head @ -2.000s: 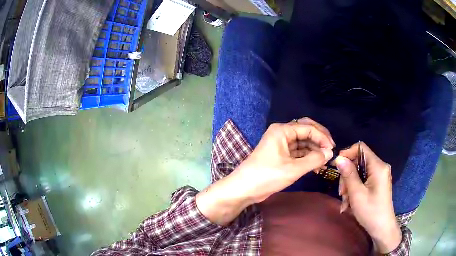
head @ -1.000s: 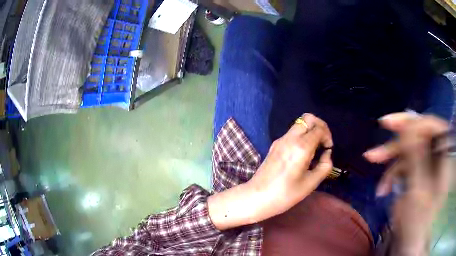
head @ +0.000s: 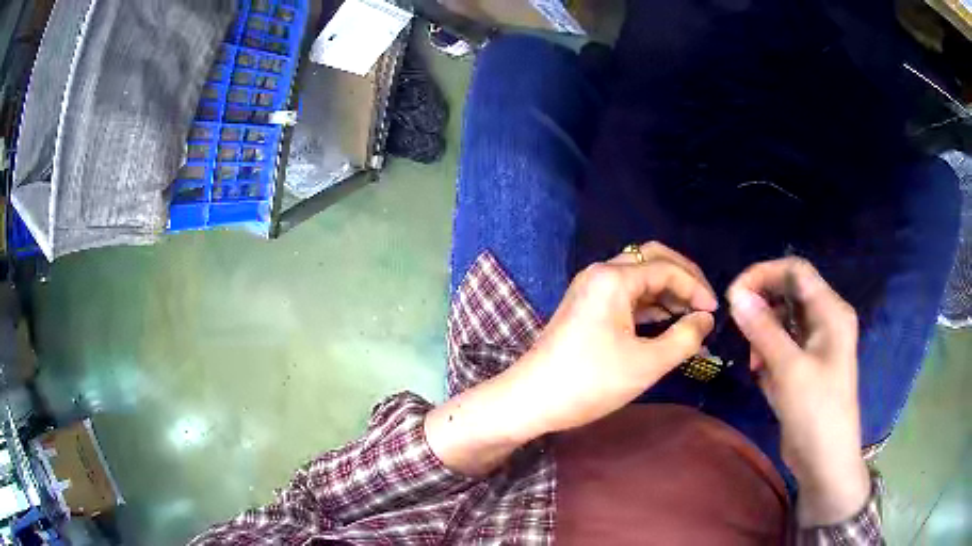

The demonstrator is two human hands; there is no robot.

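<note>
A large dark cloth (head: 735,128) lies over my lap. My left hand (head: 650,331), with a gold ring, has thumb and index finger pinched together on a tiny dark bit of fabric that merges with the cloth behind. My right hand (head: 789,320) is just to its right, thumb and index fingertips close together; a dark shape shows inside its curled fingers, too unclear to name. No thread can be made out between the hands. A small gold-yellow patterned patch (head: 702,368) lies just below the left fingertips. A pale curved thread end (head: 770,187) lies on the cloth.
A blue plastic crate (head: 226,160) with grey fabric (head: 133,117) over it stands at the left, beside a shelf with a white paper (head: 360,32). A cardboard box (head: 80,466) is at the lower left on the green floor. Table edges show at the top.
My right hand swung out right, blurred, one second ago, and is now back beside my left hand. The left hand keeps its pinch. The dark snips seen earlier in the right hand are less distinct.
</note>
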